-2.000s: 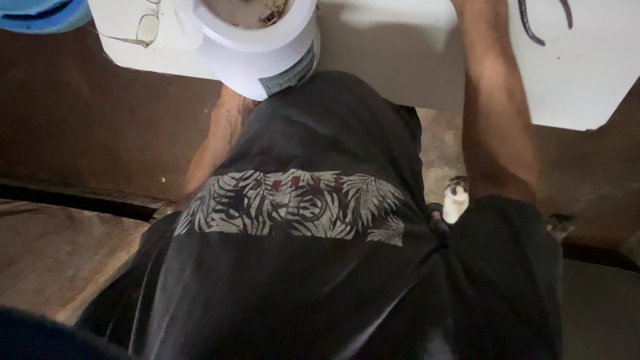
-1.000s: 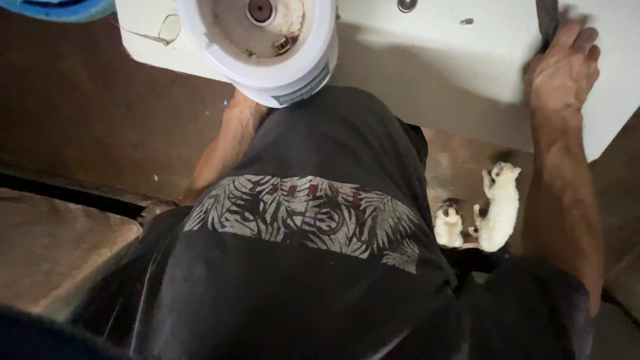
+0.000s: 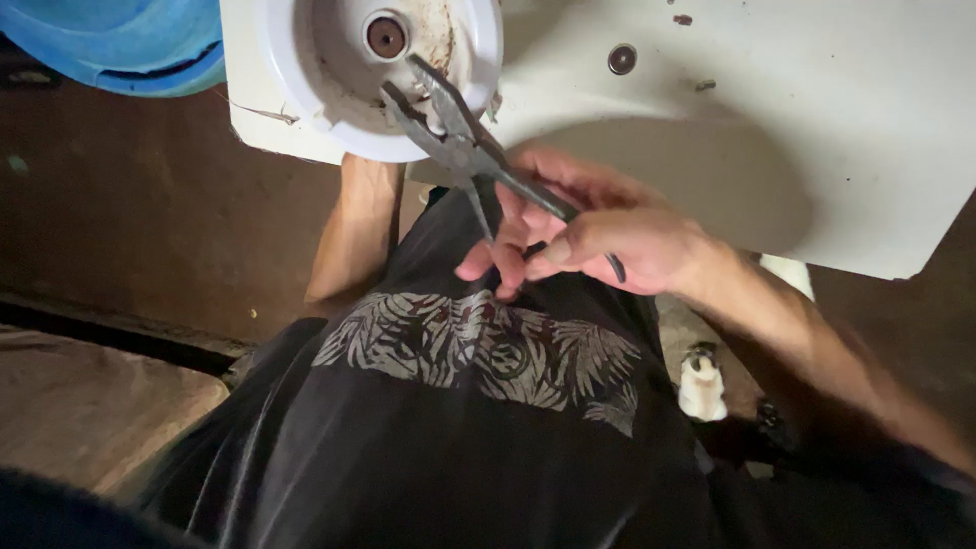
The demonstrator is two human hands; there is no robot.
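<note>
My right hand (image 3: 595,221) holds a pair of metal pliers (image 3: 461,149), their jaws spread and pointing up and left over the edge of a round white plastic housing (image 3: 484,46). Inside that housing is a rusty brown round centre (image 3: 386,36) in a pale ring, with brown dirt around it. My left forearm (image 3: 358,221) reaches up beneath the housing and the table edge; the left hand itself is hidden there.
On the white table (image 3: 854,152) lie a small round metal part (image 3: 622,59) and several small brown bits. A blue plastic basin (image 3: 145,46) stands at the upper left. A small white-and-dark animal, seemingly a kitten (image 3: 701,385), is on the floor at the right.
My right hand has come from the table's right side toward the housing, now with the pliers in it. One second ago two small animals showed on the floor; one now shows plainly.
</note>
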